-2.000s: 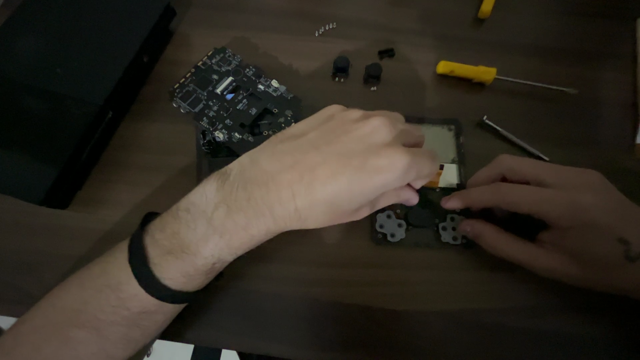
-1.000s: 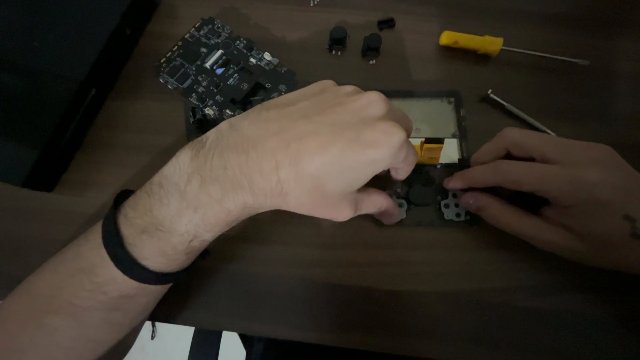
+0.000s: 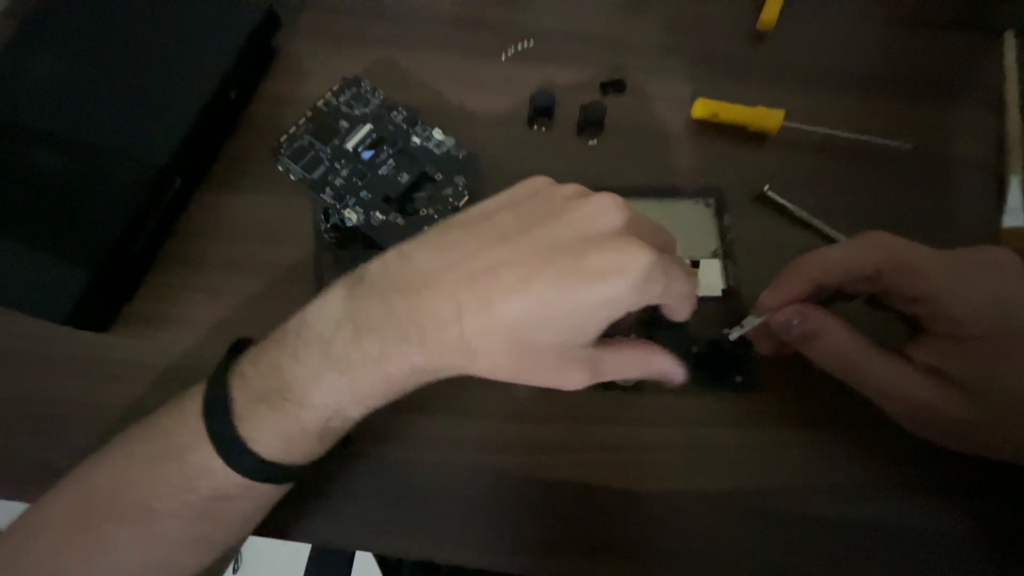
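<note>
My left hand (image 3: 552,280) lies over the handheld device's dark front shell (image 3: 724,232), its thumb and fingers apart; whether it touches a part beneath is hidden. My right hand (image 3: 880,336) pinches a light rubber button pad (image 3: 746,326) between thumb and fingertip, just above the shell's lower right corner. A display back (image 3: 680,224) and a white patch (image 3: 710,278) show in the shell's upper part. To the left, a black circuit board (image 3: 376,160) rests at an angle, partly over another dark part.
Beyond the hands lie small screws (image 3: 518,48), two black thumbstick modules (image 3: 542,109) (image 3: 592,119), a small black part (image 3: 613,86) and a yellow-handled screwdriver (image 3: 740,116). A thin metal tool (image 3: 802,213) is near my right hand. A large black object (image 3: 120,144) fills the upper left.
My right hand has lifted the light pad from the shell's lower right, where it lay a second ago, and has moved slightly right. The left hand remains over the shell.
</note>
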